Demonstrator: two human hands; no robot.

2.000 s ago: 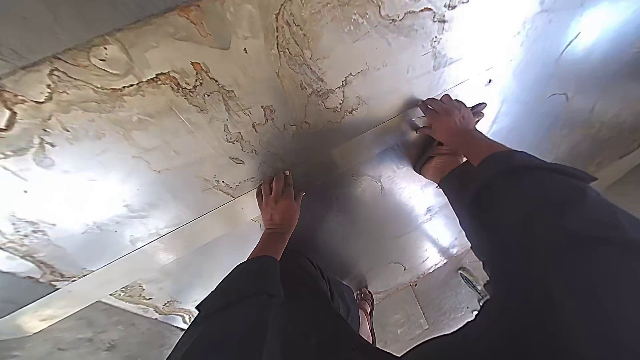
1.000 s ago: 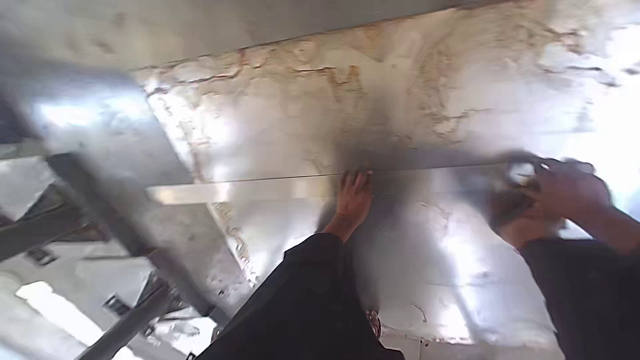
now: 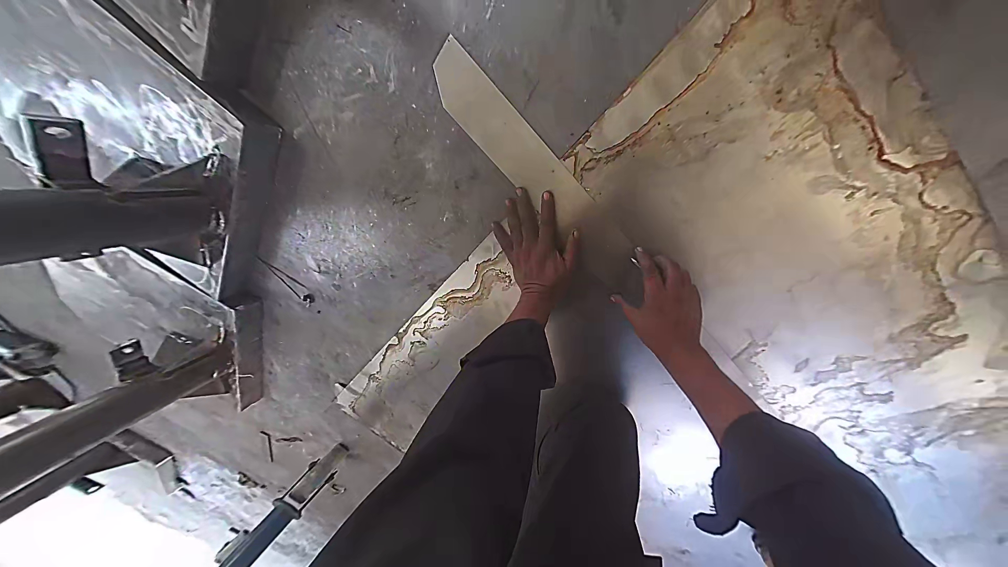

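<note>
A long flat metal strip [image 3: 496, 110] with an angled end lies diagonally across a stained sheet of metal [image 3: 787, 260], its tip past the sheet's edge. My left hand [image 3: 539, 252] rests flat with fingers spread, its fingertips on the strip near that edge. Lower right along the strip, my right hand [image 3: 665, 303] is bent, thumb and fingers apart around a small dark gap. A small light piece shows at its fingertips; whether it is held cannot be told. Shadow hides part of the strip between and below the hands.
Welded dark metal frames [image 3: 256, 197] with round tubes [image 3: 102, 224] stand at the left on the grey floor [image 3: 378, 157]. A tool with a dark handle [image 3: 264, 535] lies at the lower left. A thin bent wire [image 3: 287, 276] is beside the frame.
The view has swung far left to the strip's angled end. Both hands remain at the strip, and the right is now much closer to the left than one second ago.
</note>
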